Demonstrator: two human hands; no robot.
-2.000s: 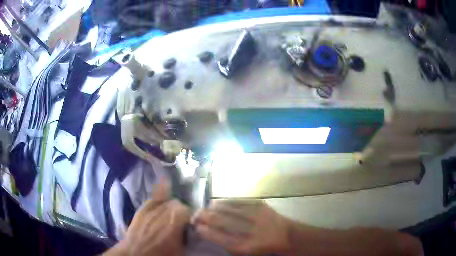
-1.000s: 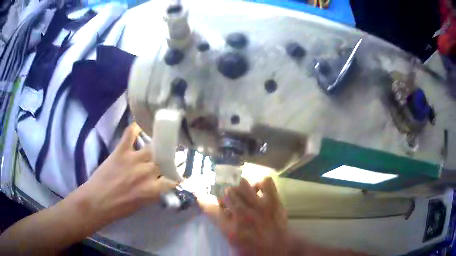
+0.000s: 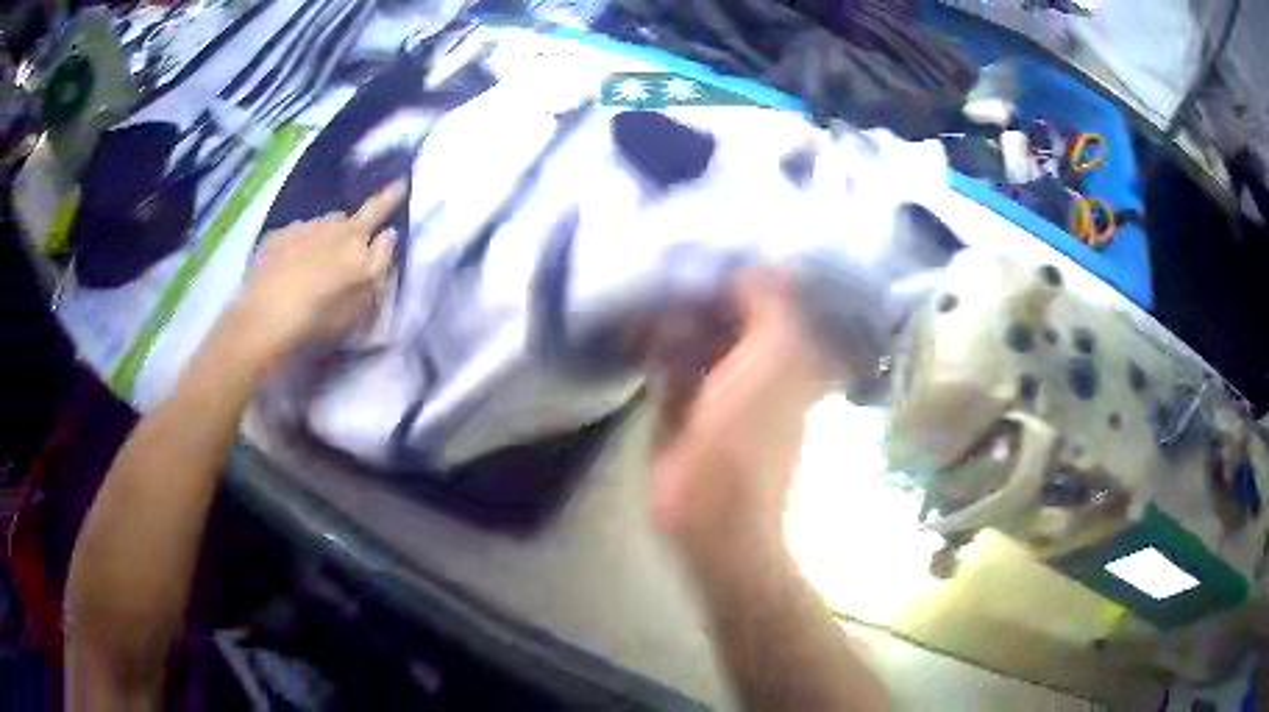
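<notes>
A loose heap of pale fabric with dark purple parts (image 3: 487, 278) lies on the table left of the sewing machine (image 3: 1058, 376). My left hand (image 3: 323, 278) is at the heap's left side, with fingertips apart over the dark fabric. My right hand (image 3: 738, 397) is blurred at the heap's front right. Its fingers overlap the fabric, and whether they grip it cannot be told. The machine's needle area is brightly lit, right of my right hand. A dark part of the heap (image 3: 515, 480) lies toward the table's front edge.
A blue tray (image 3: 1120, 230) behind the machine holds yellow-orange handled scissors (image 3: 1092, 220) and small items. Printed plastic with a green stripe (image 3: 209, 257) covers the table's left. Dark gathered fabric (image 3: 863, 70) lies behind. The table's front edge (image 3: 418, 584) curves below my hands.
The view has swung left, so the machine now sits at the right. Both hands have left the needle area for the fabric heap on the left.
</notes>
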